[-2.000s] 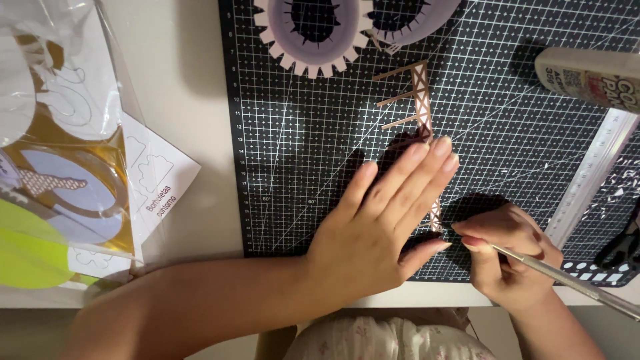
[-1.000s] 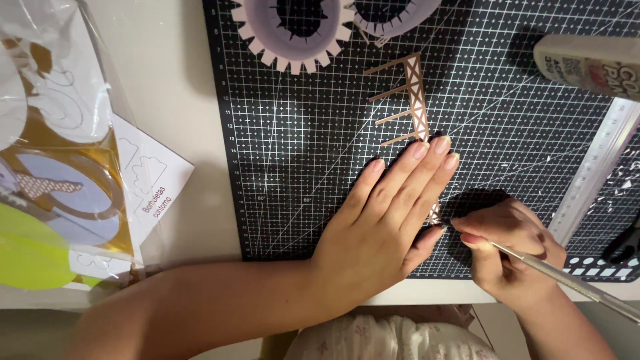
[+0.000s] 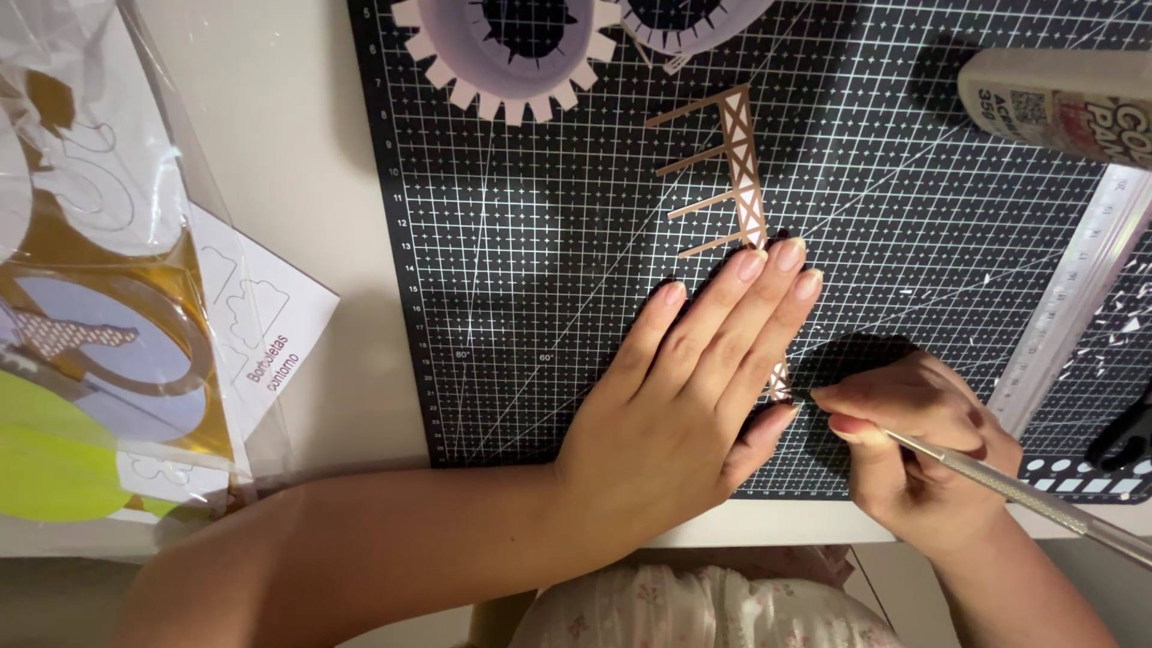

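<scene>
A narrow brown paper lattice strip (image 3: pixel 740 148) with thin side arms lies on the black gridded cutting mat (image 3: pixel 540 270). My left hand (image 3: pixel 693 396) rests flat across its middle, fingers together pointing up and right, and covers that part; the strip's lower end shows between the index finger and thumb. My right hand (image 3: pixel 918 441) is closed around a slim metal craft knife with a knurled handle (image 3: pixel 1017 490), just right of that end. The knife's tip is near the strip's lower end; whether it touches cannot be told.
Lilac paper rings with toothed edges (image 3: pixel 513 54) stand at the mat's top. A glue bottle (image 3: pixel 1053 103) lies upper right, above a clear ruler (image 3: pixel 1071 288), small white scraps (image 3: pixel 1129 324) and black scissors handles (image 3: pixel 1120 436). Plastic-wrapped paper pieces (image 3: pixel 108 270) and a printed card (image 3: pixel 270 315) lie left.
Compared with two seconds ago, more of the strip's upper part and a fourth side arm show above my left fingers. My right hand still holds the knife near the lower end.
</scene>
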